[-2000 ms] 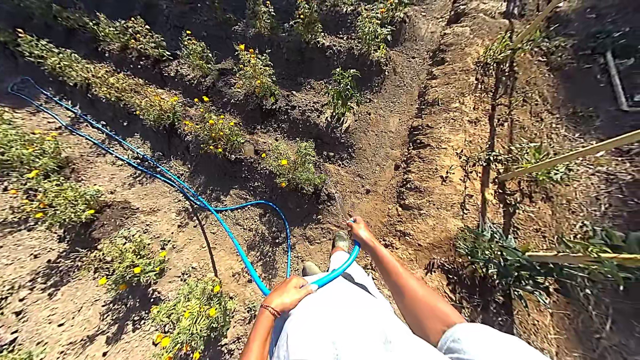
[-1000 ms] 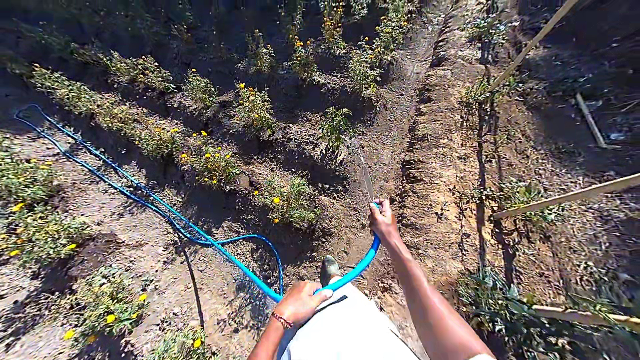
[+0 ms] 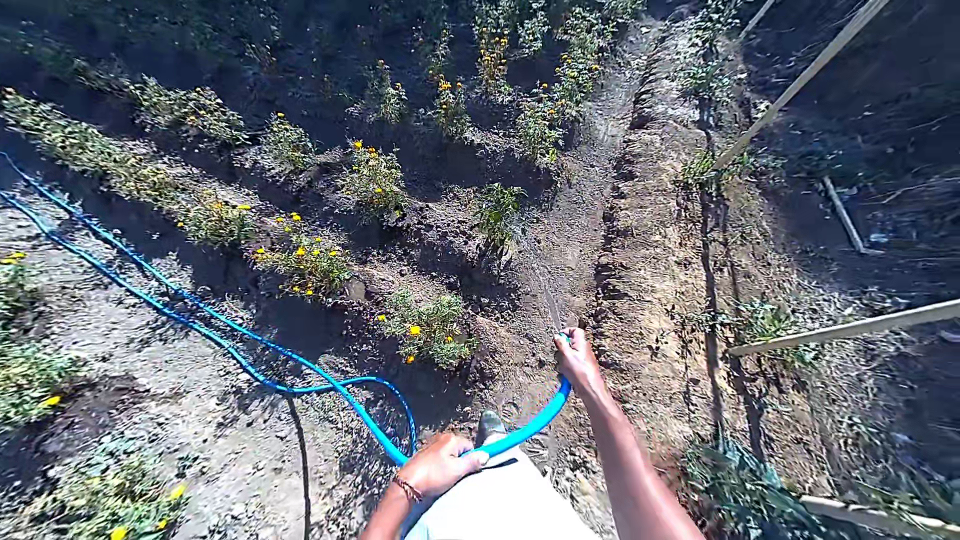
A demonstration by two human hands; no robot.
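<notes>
A blue garden hose (image 3: 534,424) bends in front of my body. My right hand (image 3: 576,360) grips it close to its end, where a thin stream of water (image 3: 550,298) comes out, toward a leafy green plant (image 3: 498,213). Lower down, my left hand (image 3: 442,463), with a bracelet at the wrist, is closed around the same hose. From there the hose runs over the soil to the left edge, doubled into two lengths. A bush with yellow flowers (image 3: 429,330) grows just ahead of my left hand.
Rows of flowering plants (image 3: 306,262) stand on raised soil ahead and left. A furrow (image 3: 577,225) runs forward beside a dry ridge. Wooden poles (image 3: 847,328) slant in from the right, above dark lines along the ground. My shoe (image 3: 491,424) shows below the furrow.
Both hands have kept hold of the hose. Compared with two seconds ago, my right hand holds the hose end farther forward from my body, and the stream points toward the leafy plant.
</notes>
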